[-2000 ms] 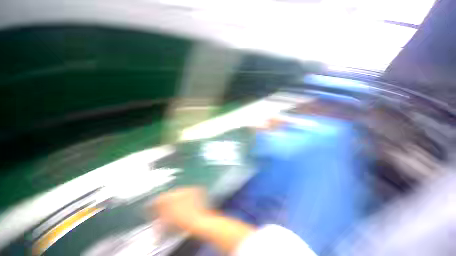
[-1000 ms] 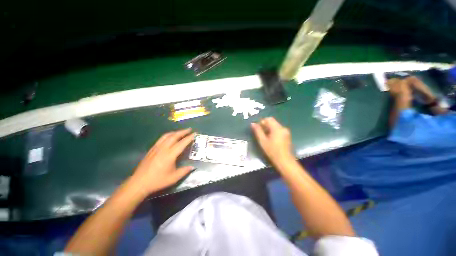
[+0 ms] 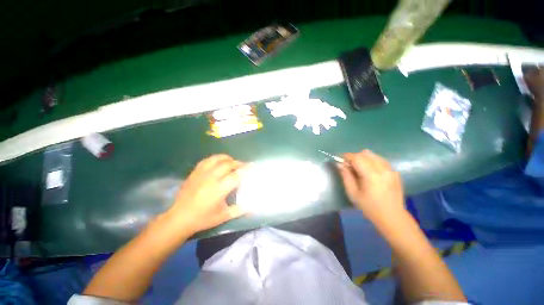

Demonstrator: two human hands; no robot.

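Observation:
A phone housing (image 3: pixel 280 186) lies on the green mat in front of me, washed out by bright glare, so its details are hidden. My left hand (image 3: pixel 210 189) grips its left end between thumb and fingers. My right hand (image 3: pixel 371 179) is to the right of the housing and holds thin pointed tweezers (image 3: pixel 330 155), tip towards the upper left and off the housing. Behind lie a stack of white strips with orange-yellow ends (image 3: pixel 235 121) and a spiky pile of white adhesive pieces (image 3: pixel 307 111).
A black phone (image 3: pixel 362 78) lies beside the taped post (image 3: pixel 408 30). A clear parts bag (image 3: pixel 446 117) is at the right, a small roll (image 3: pixel 97 144) and another bag (image 3: pixel 58 174) at the left. An open unit (image 3: pixel 268 43) is on the belt. A neighbour's arm is at the right edge.
The view has shifted. My left hand has closed on the housing's left end. Tweezers now show in my right hand. The housing has turned from clearly visible to glaring white.

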